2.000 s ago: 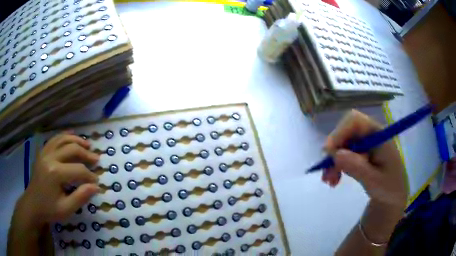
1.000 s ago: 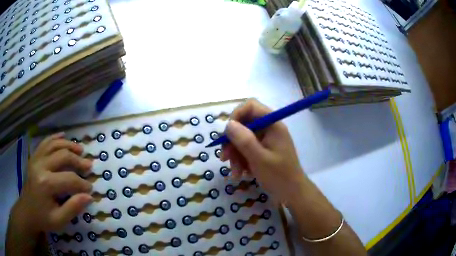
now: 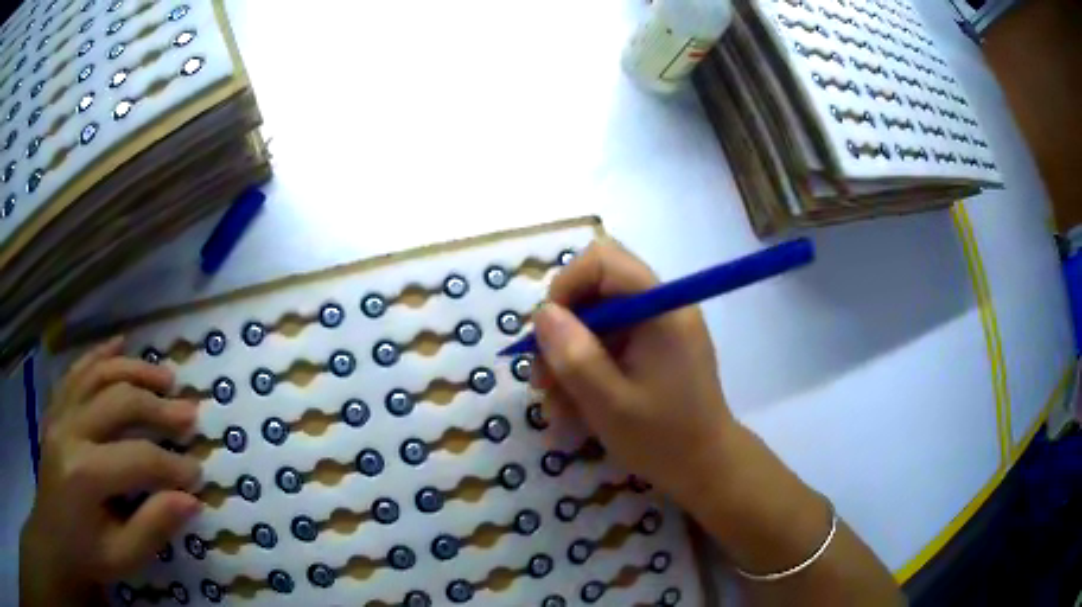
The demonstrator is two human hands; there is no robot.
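Note:
The loading board (image 3: pixel 356 263) lies in front of me, with rows of small round parts (image 3: pixel 384 352) at the ends of tan dumbbell-shaped cutouts (image 3: pixel 427 344). My right hand (image 3: pixel 629 368) is over the board's upper right and holds a blue pen (image 3: pixel 712 282). Its fine tip points down left, beside the round parts of the second and third rows; whether it touches is not clear. My left hand (image 3: pixel 113 457) rests with bent fingers on the board's left edge and holds nothing visible. My right hand hides some parts of the right column.
A stack of boards (image 3: pixel 131 196) stands at the upper left, with a blue pen cap (image 3: pixel 234 229) beside it. Another stack (image 3: pixel 771 154) stands at the upper right, with a translucent squeeze bottle (image 3: pixel 676 45) against its left side. Yellow tape lines (image 3: pixel 987 332) run along the right.
My right hand has moved left from beside the board to over its upper right, with the pen. The view has shifted slightly. My left hand stays on the board's left edge.

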